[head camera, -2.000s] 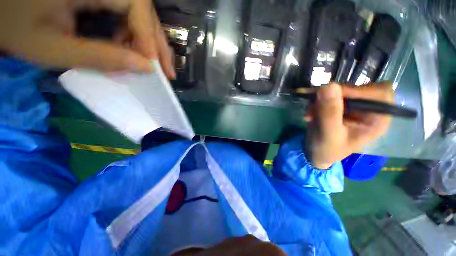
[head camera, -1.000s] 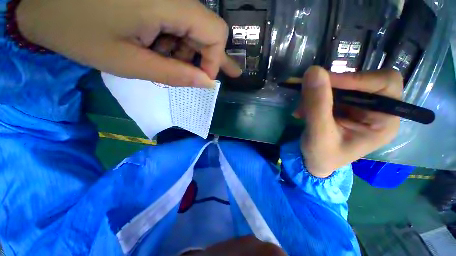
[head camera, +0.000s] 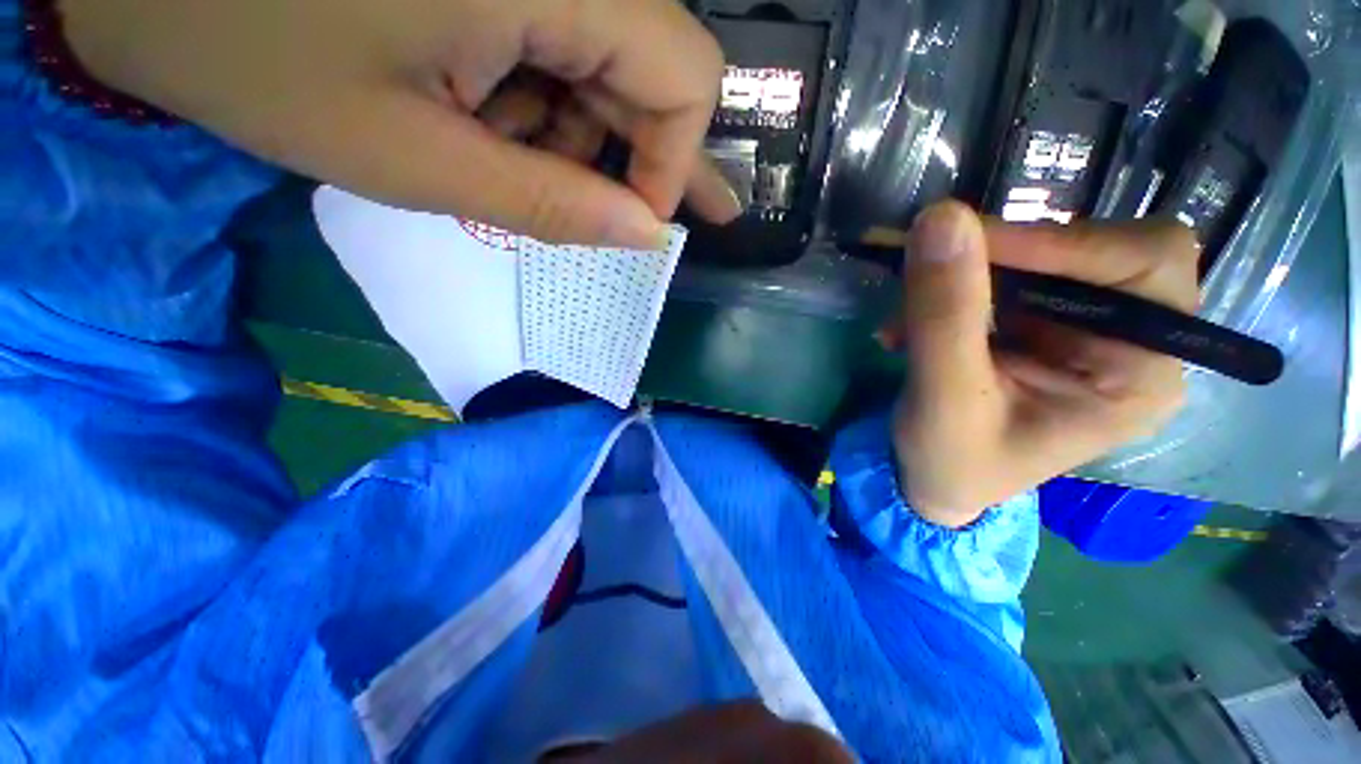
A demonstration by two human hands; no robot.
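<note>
My left hand pinches the top right corner of a white label sheet between thumb and finger. The sheet has a grid of tiny dots and part of a red round mark. My right hand holds black tweezers, with the tip pointing left near the front edge of a phone tray. A black phone lies back side up beside my left fingers, its recess with white printed labels open. Another black phone lies behind my right hand. I cannot see a label at the tweezer tip.
A clear plastic blister tray holds the phones, with one more tilted phone at the right. The green bench mat shows in front. A blue stool stands on the green floor below. Dark bagged items lie at the lower right.
The left hand and label sheet have moved right since the first frame, and the dotted grid now shows clearly. Over the last second both shifted slightly right. The right hand still holds the tweezers.
</note>
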